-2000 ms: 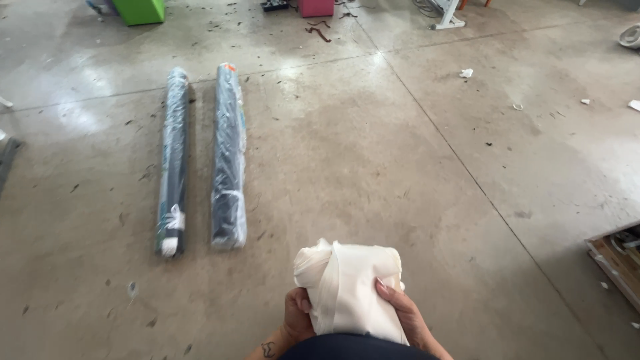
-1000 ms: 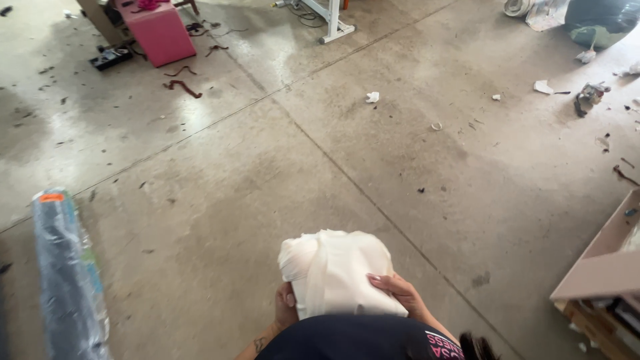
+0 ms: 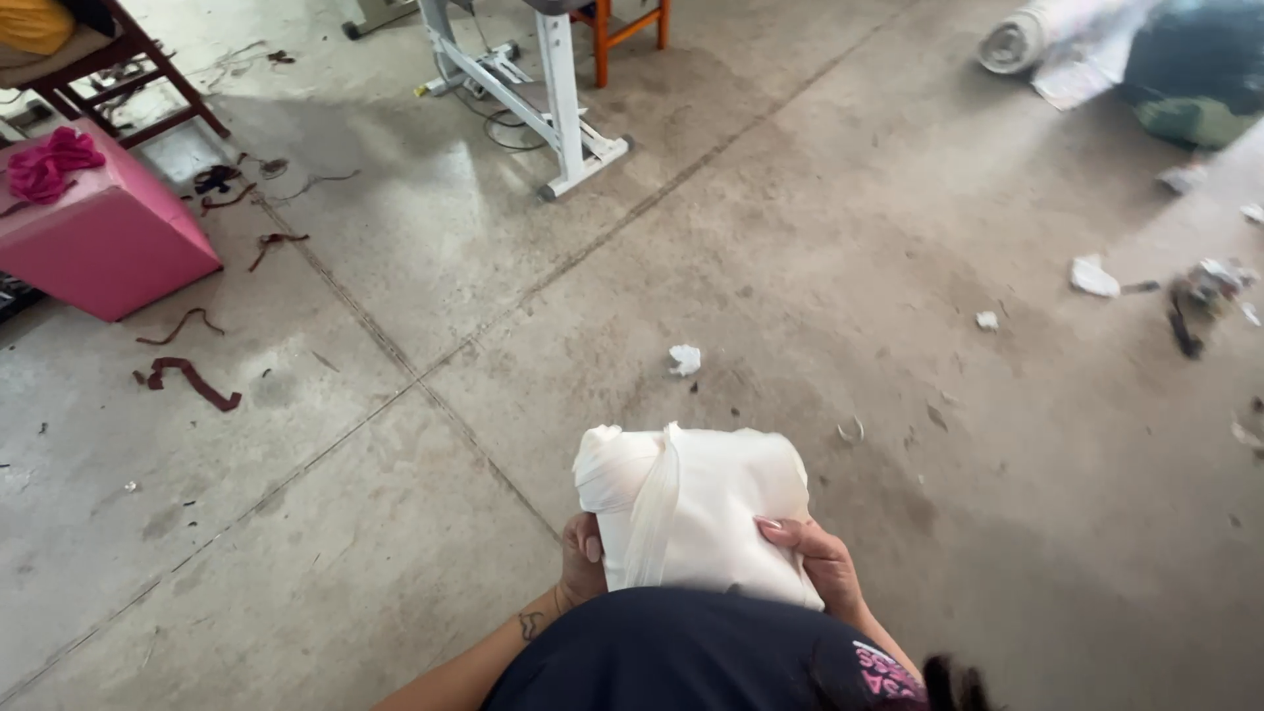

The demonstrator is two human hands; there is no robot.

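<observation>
A folded bundle of white fabric (image 3: 731,494) is held in front of my body, low in the middle of the head view. My left hand (image 3: 583,558) grips its left edge, fingers curled around the side. On the right edge, my right hand (image 3: 815,558) holds it with the thumb lying on top. A loose strip of the fabric runs down the bundle's face. My dark shirt hides the near end of the bundle.
A pink box (image 3: 109,232) with a magenta cloth (image 3: 54,166) on it stands at left, near a wooden chair (image 3: 148,74). Ahead are a white metal table leg (image 3: 563,109) and an orange stool (image 3: 632,35). Fabric scraps (image 3: 684,359) litter the concrete floor; a roll (image 3: 1012,44) lies far right.
The view has swung to the right and moved forward; the two plastic-wrapped rolls seen earlier on the floor are out of view. Both hands keep hold of the white bundle.
</observation>
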